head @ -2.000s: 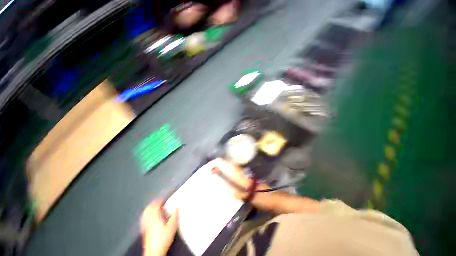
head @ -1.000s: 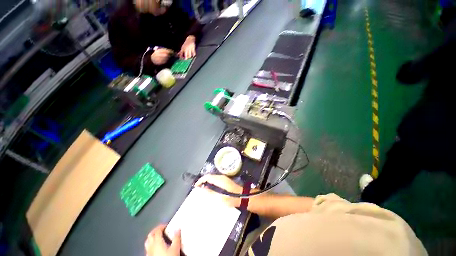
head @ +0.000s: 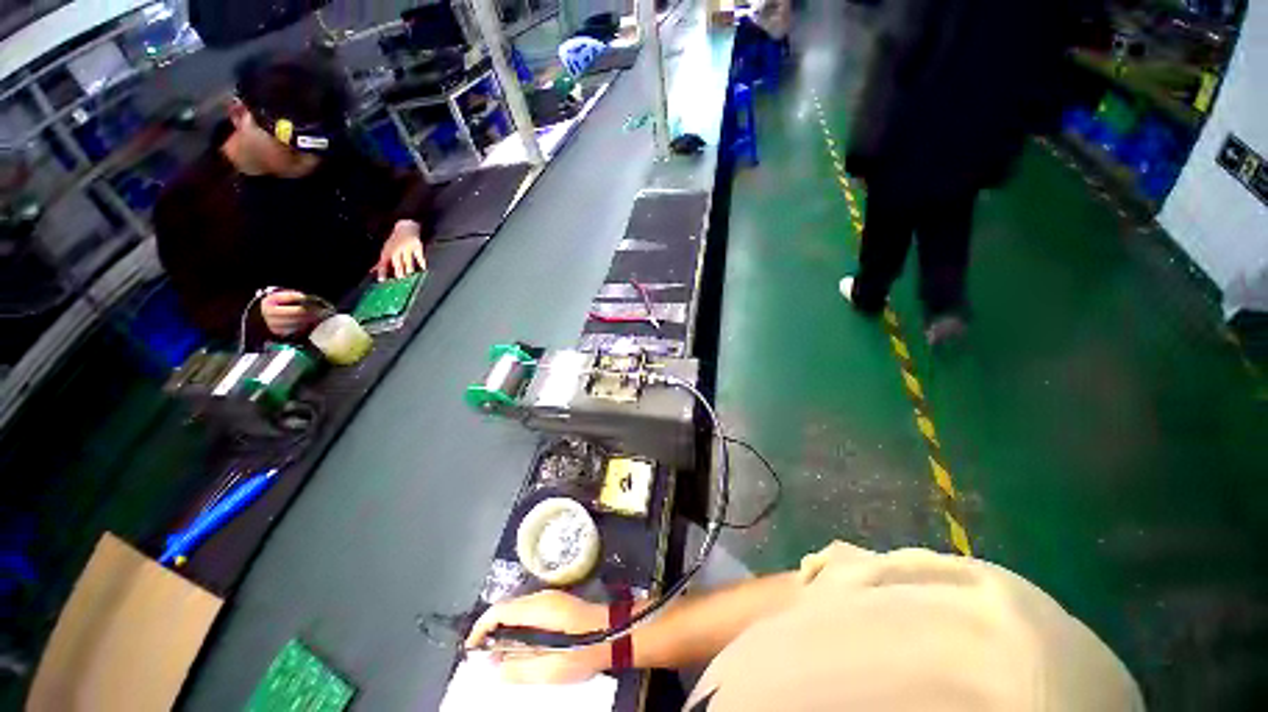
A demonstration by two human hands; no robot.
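Note:
My right hand holds the black soldering iron, whose cable loops back to the dark solder feeder. The hand rests over the white pad, which is cut off by the bottom edge. No board shows on the visible part of the pad. My left hand is out of the picture. A round pale waste cup with silvery bits stands just beyond my right hand. The yellow sponge lies beside it. A green circuit board lies on the belt at the lower left, partly cut off.
A cardboard sheet and a blue tool lie across the belt. A seated person works on a green board there. Another person stands on the green floor. Red-handled pliers lie beyond the feeder.
The view has tilted up and shifted, so the bench things sit lower and further left. My left hand has dropped out of view. My right hand stays at the pad with the iron.

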